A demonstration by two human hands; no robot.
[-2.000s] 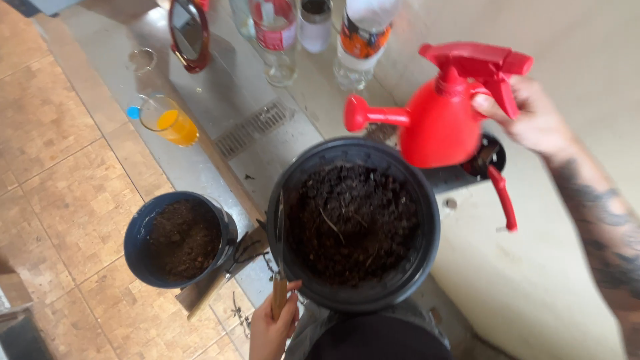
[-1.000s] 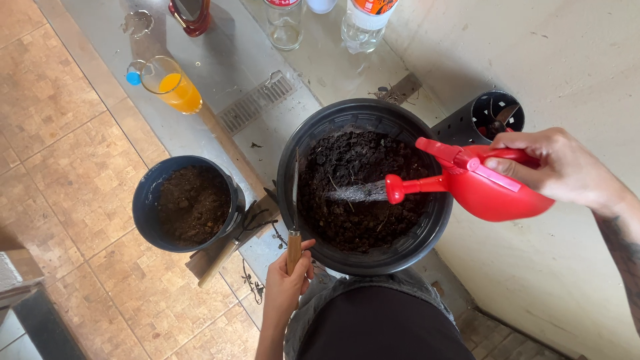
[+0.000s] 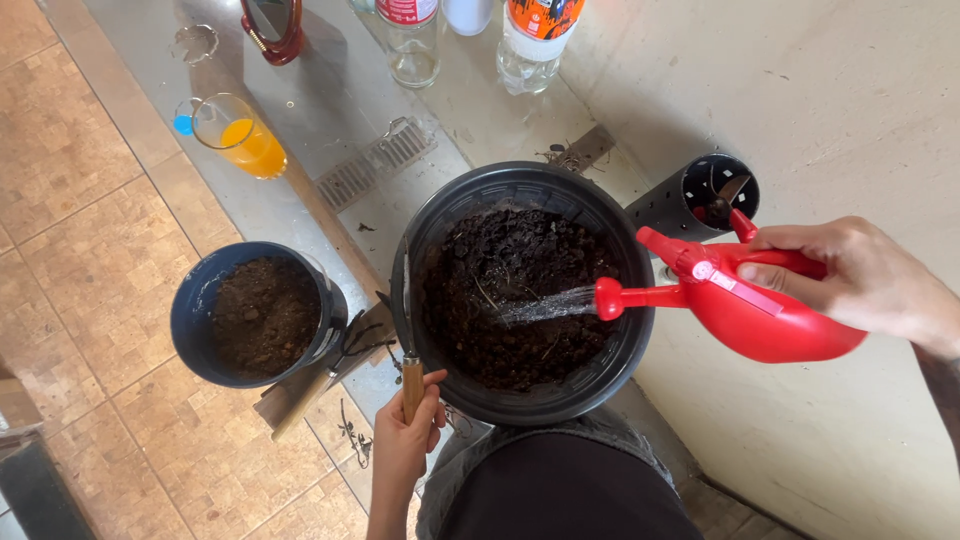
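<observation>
My right hand (image 3: 832, 270) grips the handle of a red plastic watering can (image 3: 757, 315), tilted so that water sprays leftward from its rose. The spray (image 3: 544, 306) falls on dark soil (image 3: 517, 262) inside a large black plastic pot (image 3: 637, 322). Its lower left rim is close to my left hand (image 3: 412, 420), which is closed around the wooden handle of a narrow-bladed hand trowel (image 3: 412, 375); the blade points up along the pot's left edge. A smaller dark pot (image 3: 191, 322) with brown soil (image 3: 262, 322) stands to the left.
A small hand rake (image 3: 322, 382) lies beside the smaller pot. Behind stand a glass of orange drink (image 3: 247, 146), a red-framed mirror (image 3: 277, 30) and clear bottles (image 3: 414, 56). A perforated black holder (image 3: 675, 199) with tools is near the wall (image 3: 825, 135).
Two seconds ago the watering can was upright with no water showing. My right hand has tipped it and water now pours into the large pot. My left hand still holds the trowel.
</observation>
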